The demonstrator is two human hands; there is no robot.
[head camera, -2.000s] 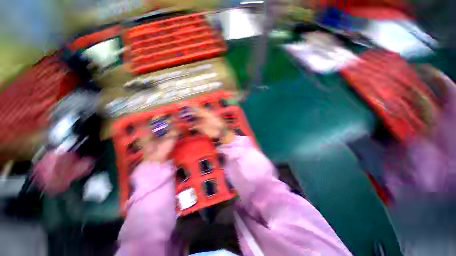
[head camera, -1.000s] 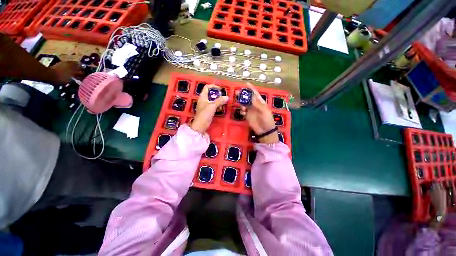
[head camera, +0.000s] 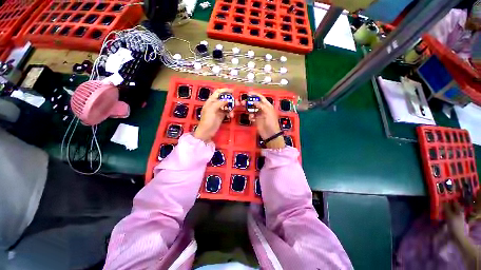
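Observation:
The red turnover tray (head camera: pixel 228 138) lies in front of me on the green bench, dark watch bodies in most pockets. My left hand (head camera: pixel 212 115) holds a watch body (head camera: pixel 226 101) with a lit display above the tray's upper part. My right hand (head camera: pixel 265 119), with a dark band on the wrist, holds a second watch body (head camera: pixel 253 103), also lit. The two watches are side by side, a small gap between them, displays up. Pockets in the tray's middle are empty. My forearms hide parts of the lower tray.
White charging pucks (head camera: pixel 234 61) lie on brown cardboard (head camera: pixel 295 63) behind the tray. Pink fan (head camera: pixel 96 102) and tangled cables (head camera: pixel 130 38) are left. Another red tray (head camera: pixel 261 26) is behind. A grey metal post (head camera: pixel 364 66) slants at right. A person's hand (head camera: pixel 454 213) is at the right tray.
The lit display in my right hand looks different, and its watch is slightly nearer the left one. Both hands still hold watches. The view has shifted slightly; the person at left has withdrawn their arm.

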